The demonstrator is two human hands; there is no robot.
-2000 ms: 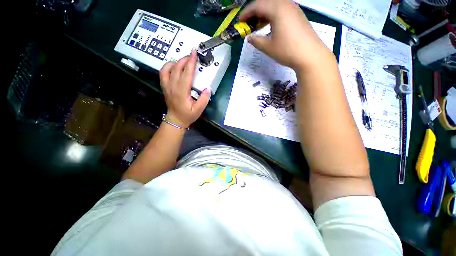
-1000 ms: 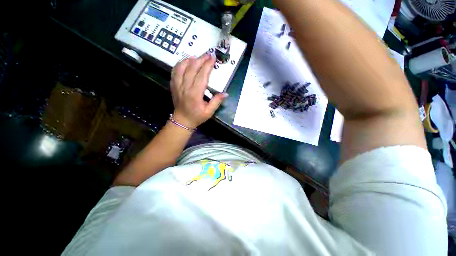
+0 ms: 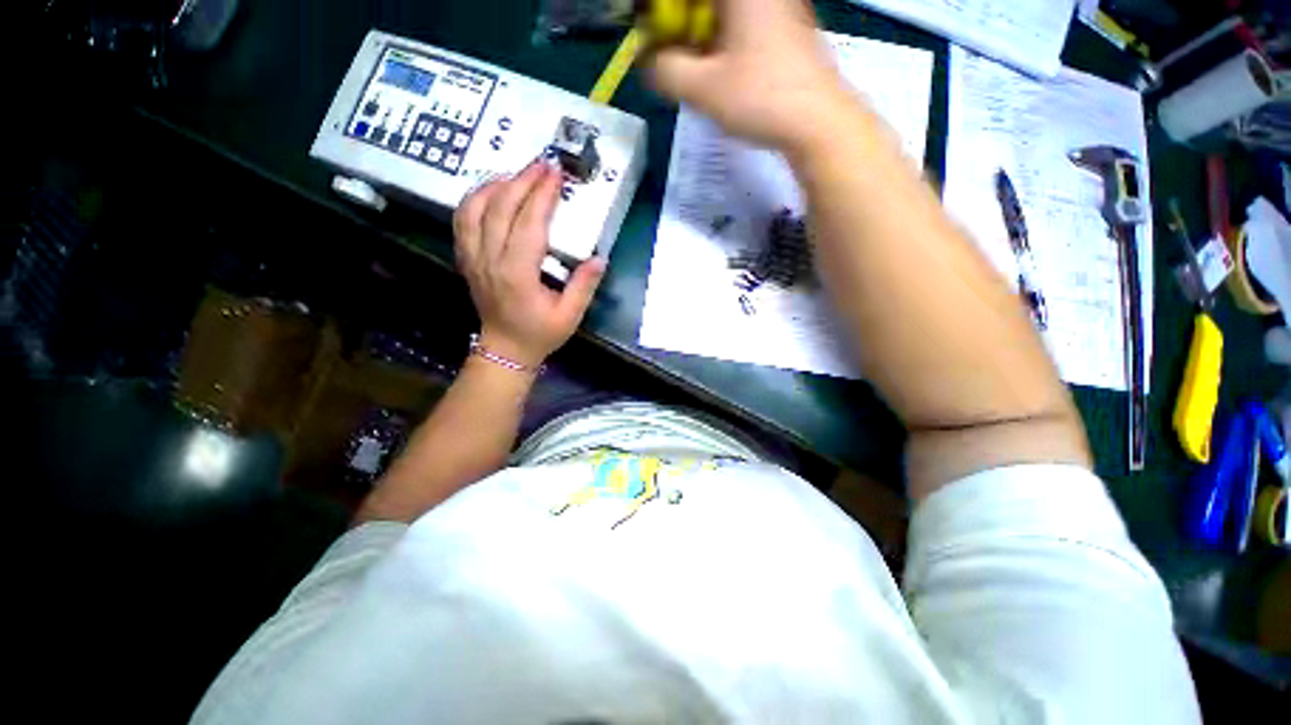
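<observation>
The white torque tester (image 3: 531, 121) with its blue display lies in front of me at the upper left. My left hand (image 3: 517, 269) rests on its right part, fingertips at the dark test socket (image 3: 578, 149); whether they pinch a small part is hidden. My right hand (image 3: 750, 71) is at the top edge, blurred, closed around the yellow-and-black grip of the wrench (image 3: 680, 20). The wrench is cut off by the frame edge. Small dark pins (image 3: 782, 252) lie piled on a white paper sheet (image 3: 708, 319), partly behind my right forearm.
A second sheet (image 3: 1083, 333) holds a pen (image 3: 1014, 227) and a caliper (image 3: 1130, 283). At the right are a yellow-handled knife (image 3: 1199, 390), a blue-handled tool (image 3: 1229, 482), a tape roll (image 3: 1253, 269) and a white roll (image 3: 1218, 96). The bench's front edge runs below the tester.
Since one second ago the view has shifted. My right hand has come back into the picture with the yellow-and-black grip. My left hand stays at the socket.
</observation>
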